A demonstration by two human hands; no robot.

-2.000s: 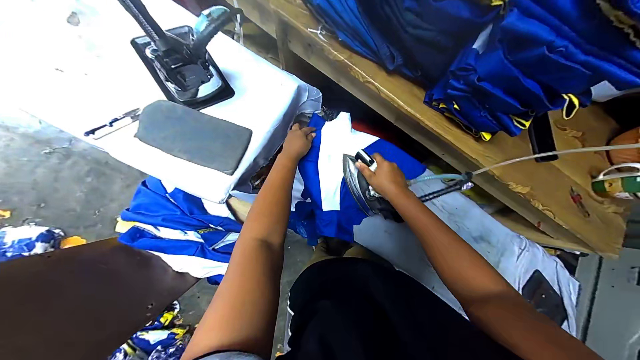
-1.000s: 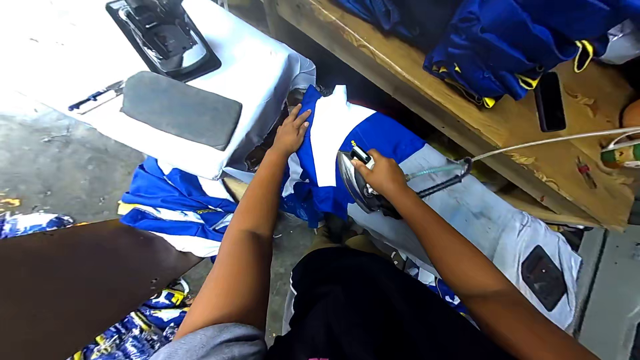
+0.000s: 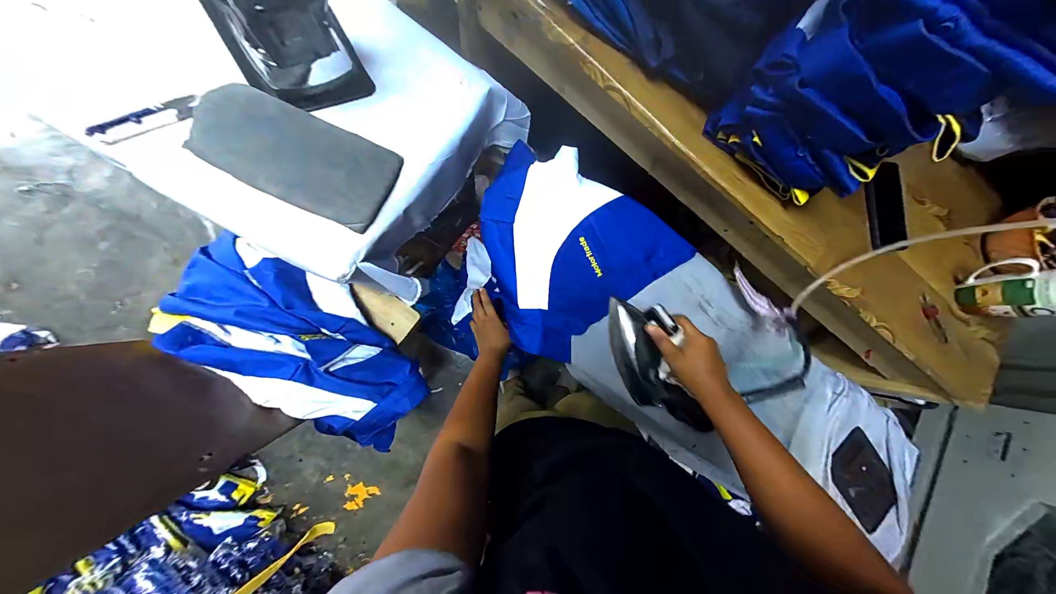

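Note:
My right hand [image 3: 695, 356] grips the handle of a clothes iron [image 3: 639, 355], which is tilted over the grey-white cover of a narrow ironing board [image 3: 726, 330]. A blue and white garment [image 3: 627, 247] with small yellow lettering lies over the board's far end, up and left of the iron. My left hand [image 3: 488, 326] is at the garment's lower left edge, beside a white piece of cloth [image 3: 474, 276]; whether its fingers pinch the fabric I cannot tell. The iron's cord rises to the right from behind my right hand.
At upper left, a white-covered table [image 3: 445, 91] holds a grey pad [image 3: 293, 157] and a black stand [image 3: 289, 49]. Blue garments [image 3: 289, 330] hang below it. A wooden shelf [image 3: 924, 330] at right bears folded blue clothes [image 3: 866, 91], a phone [image 3: 886, 206] and a mug [image 3: 1006, 293].
The iron in my right hand has moved off the garment, toward the bare board cover. My left hand has come down from the garment's upper left side to its lower left edge.

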